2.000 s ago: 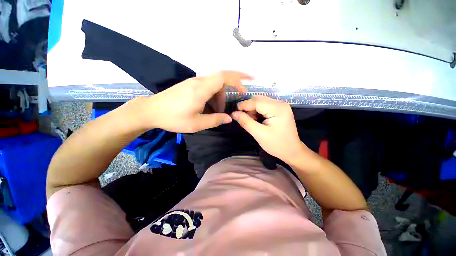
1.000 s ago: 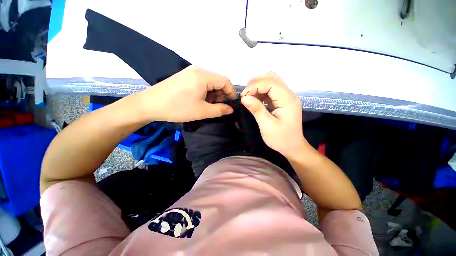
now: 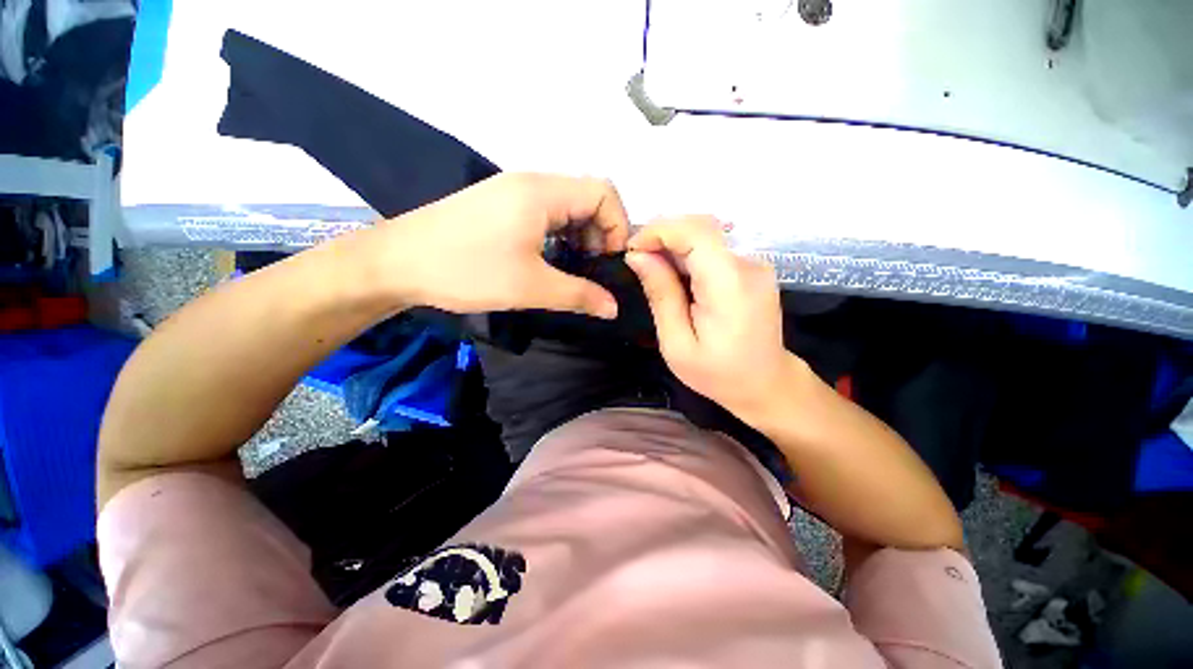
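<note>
A black fabric piece (image 3: pixel 353 124) lies on the white table and runs down to the right, under my left hand and over the front edge. My left hand (image 3: pixel 530 248) holds black cloth between thumb and fingers at the table's front edge. My right hand (image 3: pixel 713 294) pinches the cloth edge (image 3: pixel 635 290) just beside it, fingertips almost touching the left ones. The cloth hangs between my hands above my lap. The exact fold at the fingertips is partly hidden by the fingers.
The white table (image 3: pixel 523 79) has a pale marked measuring strip (image 3: pixel 916 277) along its front edge. A dark outline of the machine bed and a small round disc (image 3: pixel 815 11) show at the top. Blue bins (image 3: pixel 52 431) and piled cloth stand on the speckled floor.
Since the first frame both hands have risen slightly, and the table shows shifted in view. Compared with one second ago, my left thumb sits lower and more black cloth shows between the hands.
</note>
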